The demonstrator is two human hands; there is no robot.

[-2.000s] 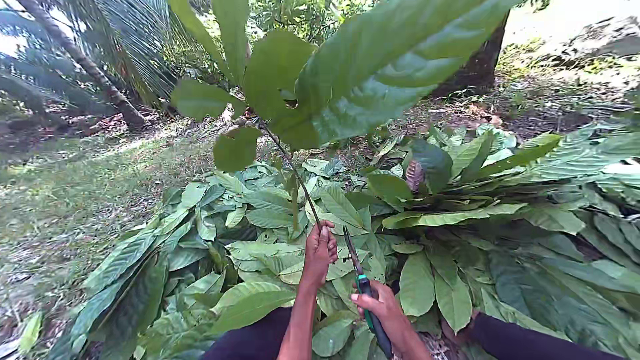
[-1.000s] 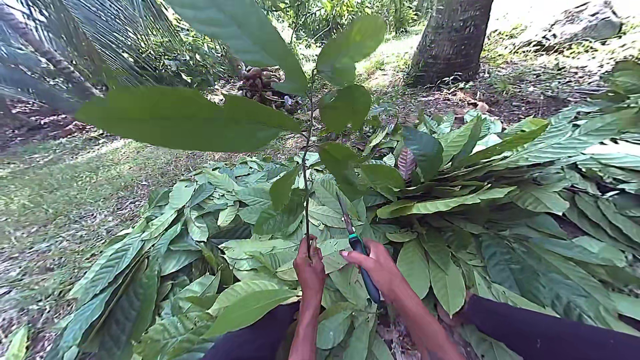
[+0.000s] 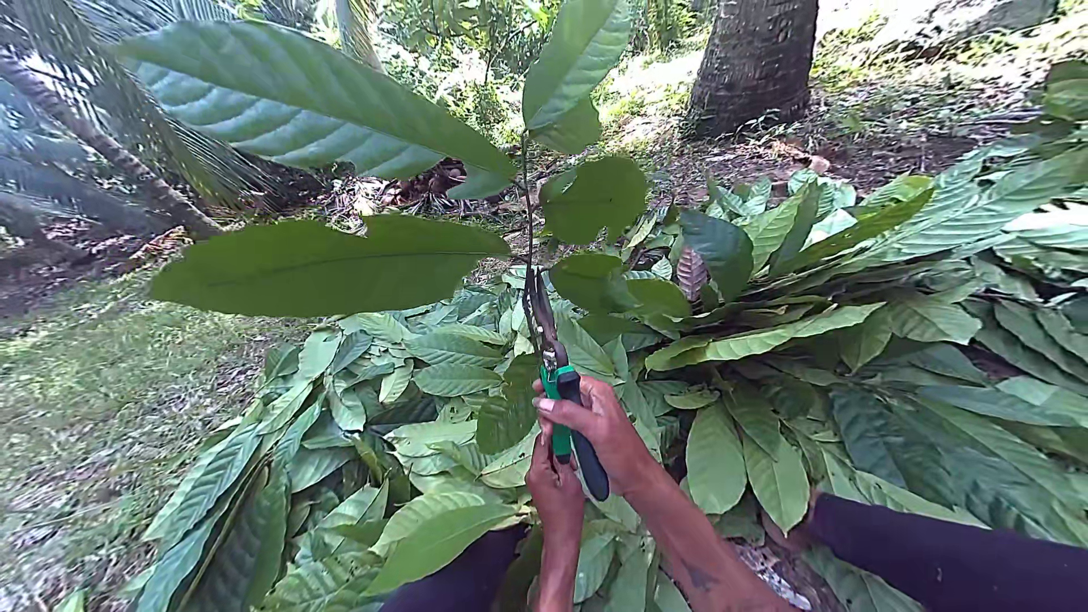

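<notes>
Pruning shears [image 3: 554, 365] with green and black handles are gripped in my right hand [image 3: 603, 429], their blades pointing up beside the stem [image 3: 529, 200] of an upright leafy cutting. Below and touching the shears, my left hand [image 3: 554, 480] pinches the lower end of that stem, partly hidden by the handles. Large green leaves [image 3: 331, 265] spread from the stem to the left, and smaller leaves with eaten edges [image 3: 595, 200] to the right. Whether the blades enclose the stem cannot be told.
Piles of cut leafy branches [image 3: 850, 340] lie ahead and to the right, with more leaves [image 3: 229, 501] at the left. My dark-clothed legs [image 3: 926, 552] show at the bottom. A palm trunk [image 3: 752, 68] stands behind, a leaning thin trunk [image 3: 110, 149] at the left, grass [image 3: 93, 382] below it.
The right hand has brought the shears from the right of the stem up against it, above the left hand. The cutting has turned, its large leaves now pointing left.
</notes>
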